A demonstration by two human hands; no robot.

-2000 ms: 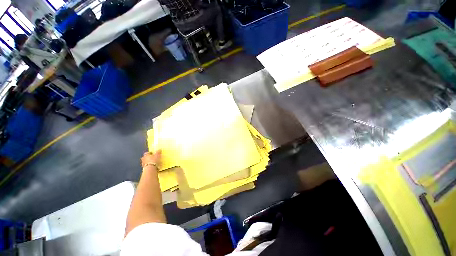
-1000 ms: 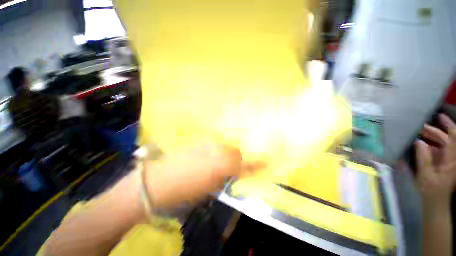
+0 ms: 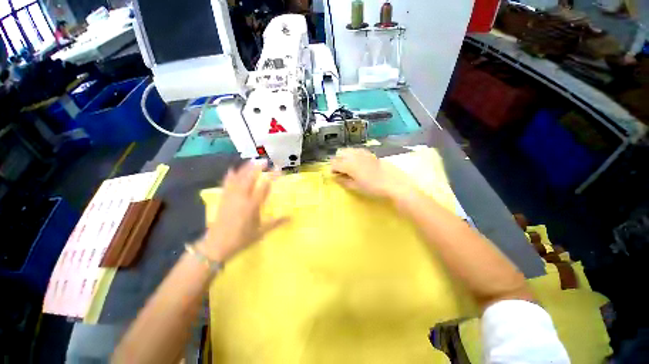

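A large limp yellow panel [image 3: 327, 277] lies over the template in front of the white sewing head [image 3: 276, 121] and hangs toward me. My left hand [image 3: 244, 213] is over the panel's upper left part, fingers spread, slightly blurred. My right hand [image 3: 361, 170] lies at the panel's far edge, just right of the needle area, fingers bent; whether it grips the edge is unclear. The template is mostly hidden; a pale part of it [image 3: 420, 170] shows at the right.
Brown strips [image 3: 132, 233] lie on a printed sheet [image 3: 78, 245] at the left of the grey table [image 3: 498, 213]. The feed carriage [image 3: 341, 131] is behind the panel. Yellow pieces with brown patches [image 3: 562, 306] are piled low at right. A control screen [image 3: 178, 28] stands upper left.
The view has turned from the yellow pile to the machine. The panel, raised in my left hand one second ago, now lies over the template, and my right hand has come onto it.
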